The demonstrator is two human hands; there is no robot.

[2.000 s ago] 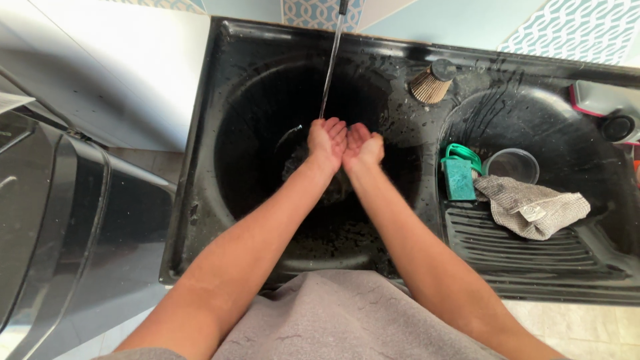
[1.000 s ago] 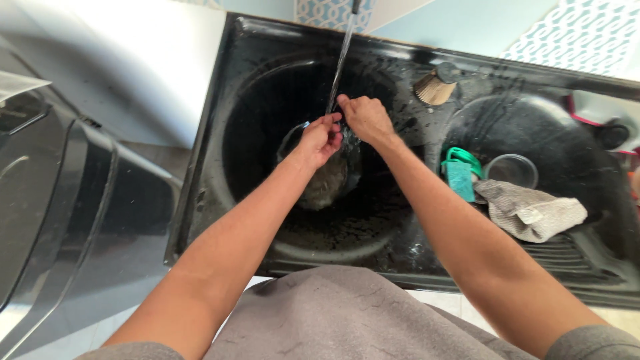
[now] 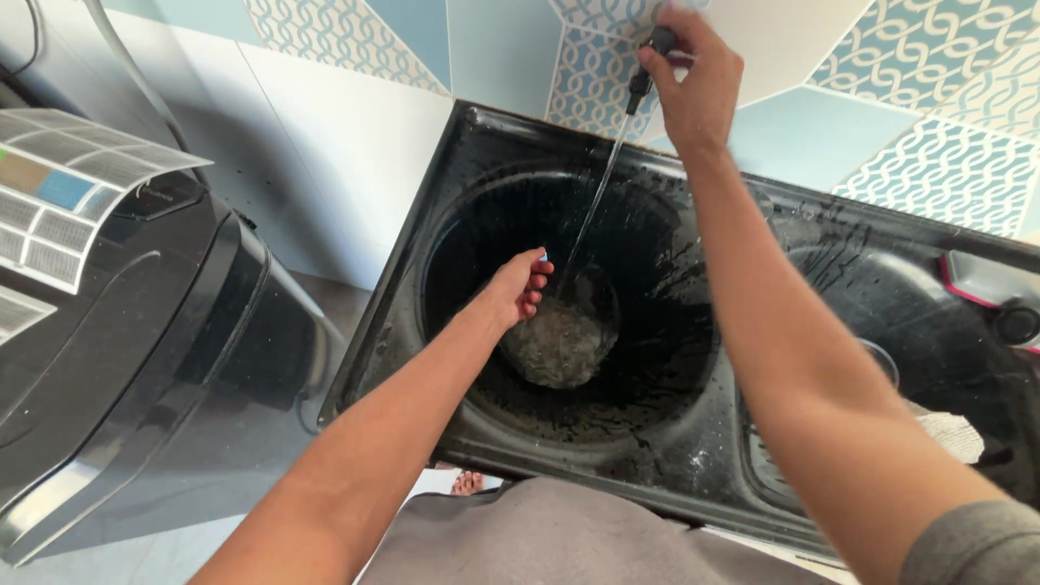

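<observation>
My right hand (image 3: 700, 77) grips the black faucet (image 3: 650, 65) on the tiled wall, its fingertips around the knob. A thin stream of water (image 3: 597, 203) runs from the spout into the round left basin (image 3: 650, 349) of the black sink. Over that basin my left hand (image 3: 524, 284) is curled, with a small light-blue thing (image 3: 543, 256) between thumb and forefinger; what it is cannot be told. Just below and right of this hand, rippling water (image 3: 565, 341) stands in the basin's bottom.
Right of the round basin, a second basin (image 3: 918, 301) holds a grey cloth (image 3: 951, 435), partly behind my right arm. A clear container with red edging (image 3: 991, 280) lies at its far side. To the left stands a black appliance (image 3: 146, 325) with white-framed mesh filters (image 3: 57, 219) on top.
My right hand has gone from the basin up to the faucet. My left hand has moved away from my right and stays over the basin. The view has shifted toward the wall and left.
</observation>
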